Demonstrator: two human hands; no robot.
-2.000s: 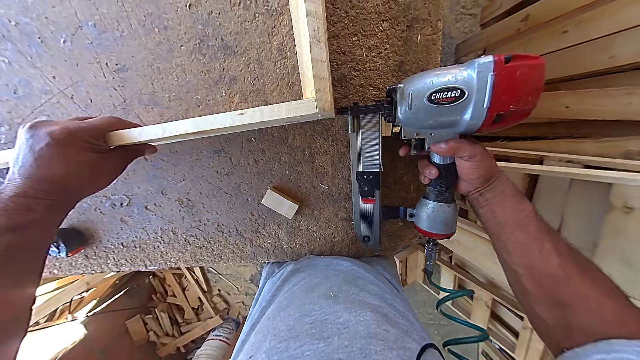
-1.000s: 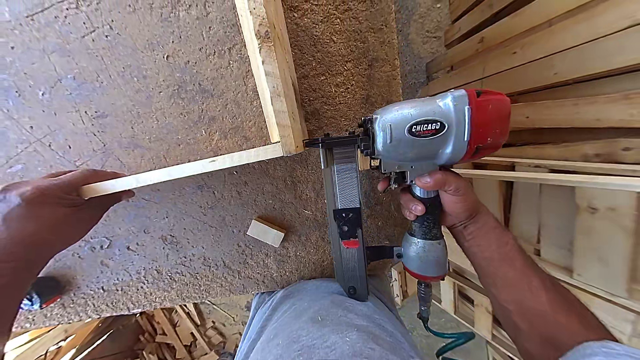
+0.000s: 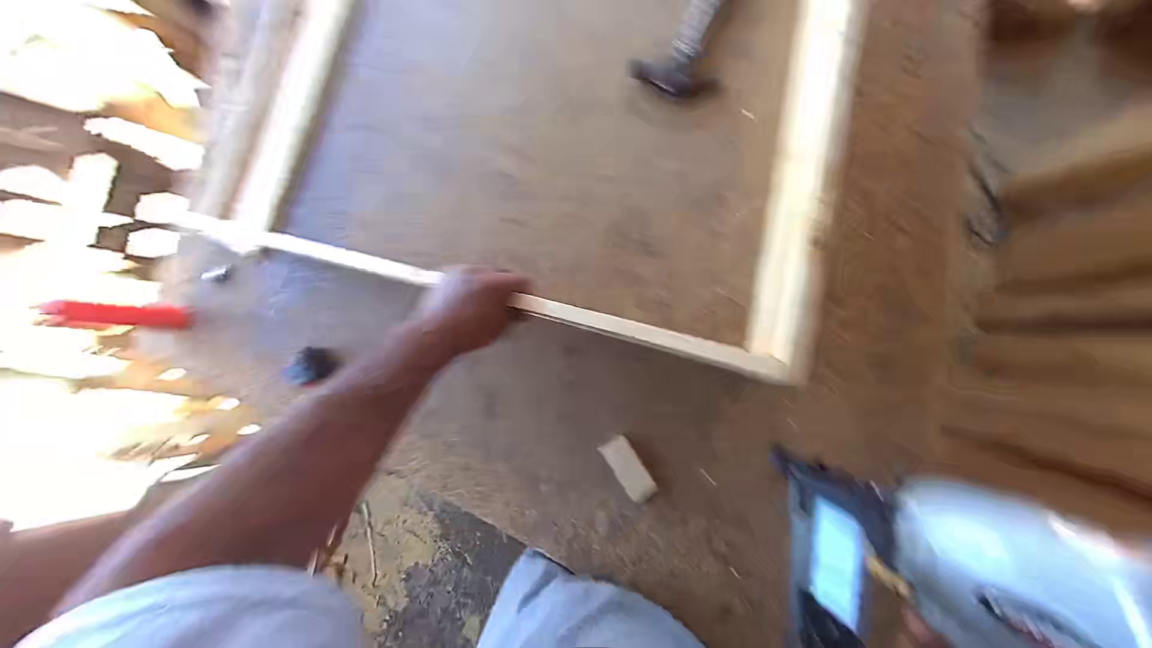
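Observation:
My left hand [image 3: 472, 308] grips a thin wooden slat [image 3: 630, 326] that forms the near side of a wooden frame. At its right end the slat meets a thicker wooden rail [image 3: 801, 189], and at its left another rail [image 3: 301, 108]. The pneumatic nailer [image 3: 999, 549], blurred, is at the bottom right, away from the frame corner. Of my right hand [image 3: 922, 630] only a bit of finger shows at the nailer's lower edge; its grip is hidden. A small wood block [image 3: 628, 468] lies on the worktable [image 3: 540, 405] below the slat.
A hammer [image 3: 675, 74] lies inside the frame. Left of my forearm are a small dark object [image 3: 312, 364] and a red object [image 3: 117, 315]. Stacked boards [image 3: 1071, 270] stand along the right side, and sunlit wood scraps [image 3: 72, 405] lie at the left.
The nailer has come away from the frame corner, toward the bottom right. My left hand still holds the slat. The view has swung left, bringing the hammer and the frame's left rail into sight.

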